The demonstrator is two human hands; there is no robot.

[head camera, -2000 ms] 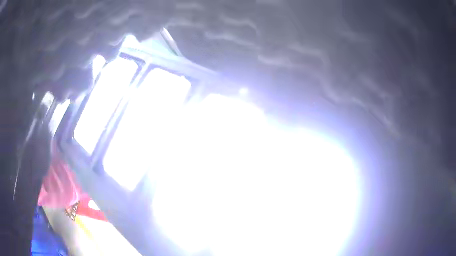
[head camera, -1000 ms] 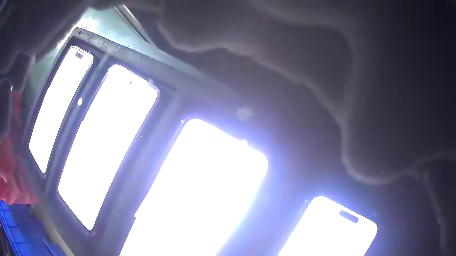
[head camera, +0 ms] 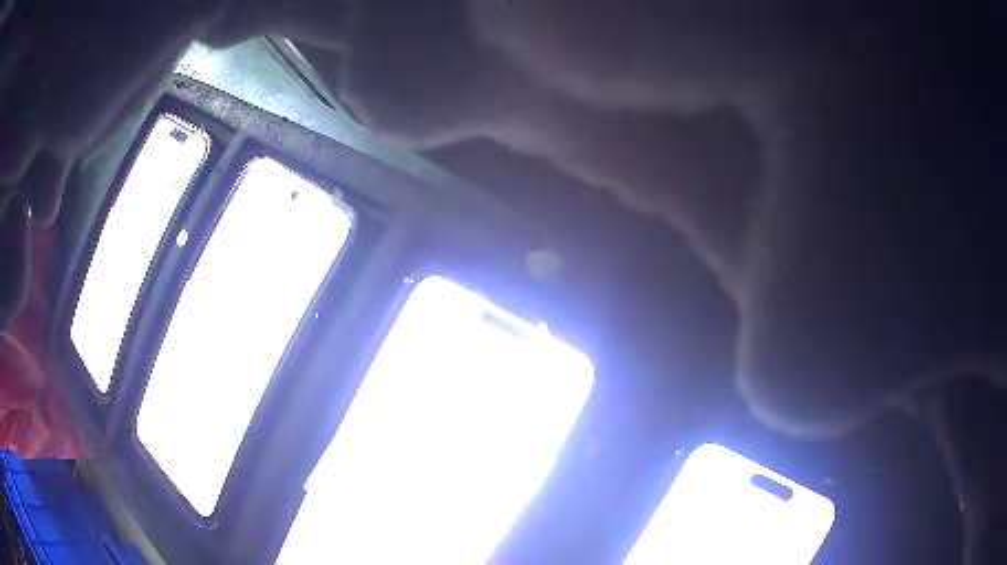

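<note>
Several phones or phone display modules with glaring white screens lie in a slanting row: one at the far left (head camera: 138, 254), a larger one beside it (head camera: 243, 331), a bigger one at the lower centre (head camera: 442, 430) and one at the lower right (head camera: 734, 513). The last two are cut off by the bottom edge. Dark pill-shaped cutouts show near some top edges. A dark flat tray or holder (head camera: 359, 248) surrounds them. Neither of my hands is in view.
Dark bumpy foam (head camera: 883, 221) fills the top and right. A green bench surface (head camera: 254, 77) shows at the upper left. Pink clothing of a person (head camera: 28, 386) and a blue crate (head camera: 61, 513) are at the left edge.
The view has shifted and the glare has shrunk since the earliest frame, so separate screens show. Since one second ago the phones appear slightly lower in the picture.
</note>
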